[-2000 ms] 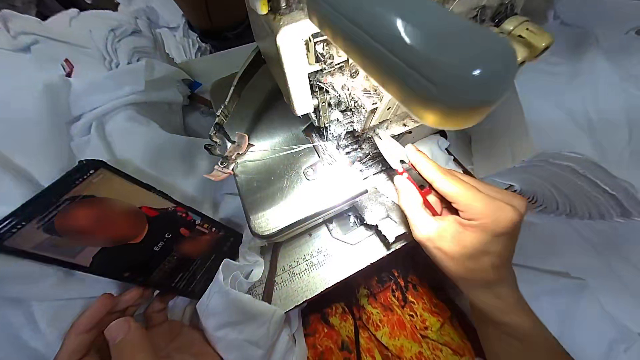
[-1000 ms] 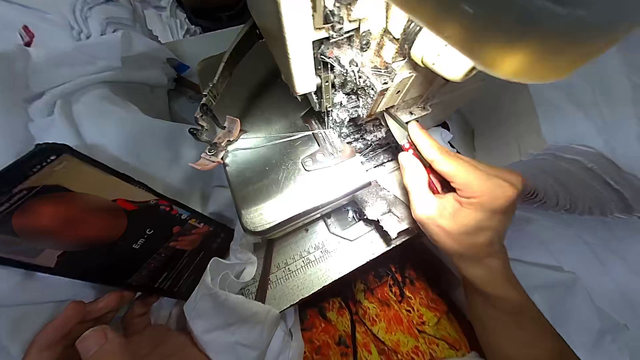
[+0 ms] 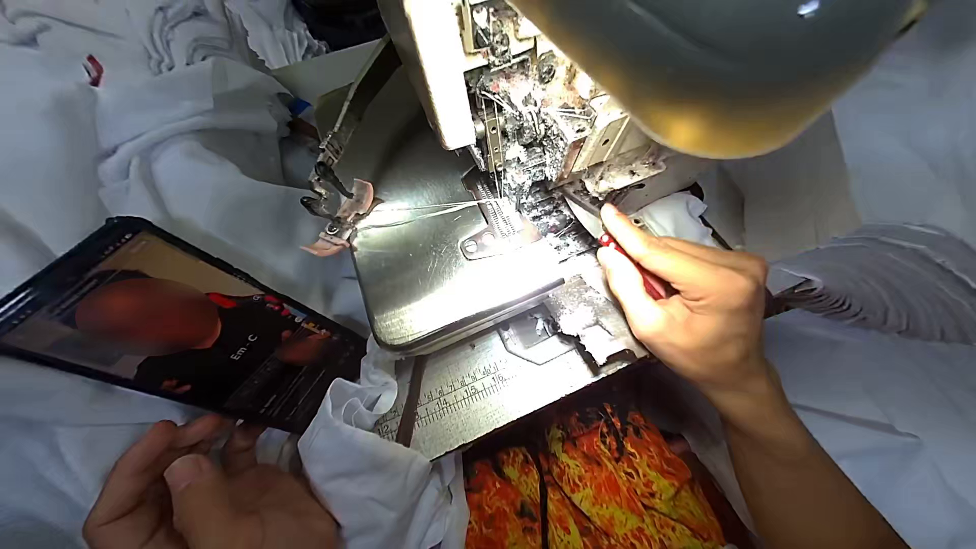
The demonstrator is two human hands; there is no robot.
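Observation:
My right hand is closed on a small tool with a red handle and a pointed metal tip, perhaps tweezers or a small blade. The tip reaches into the lint-covered works of an overlock-type sewing machine, beside the needles. White threads run from the needle area across the polished metal plate to a clip-like part at its left. Palm up, my left hand rests with curled fingers near the lower edge of a tablet or phone; nothing shows in it.
White fabric lies heaped at the left, with more cloth by the machine's front edge. A ruler scale marks the metal bed. Stacked white pieces lie at the right. A rounded lamp or machine cover overhangs the works.
The view has shifted closer to the machine. My right hand keeps hold of the red-handled tool, its tip still at the works. My left hand stays low by the screen.

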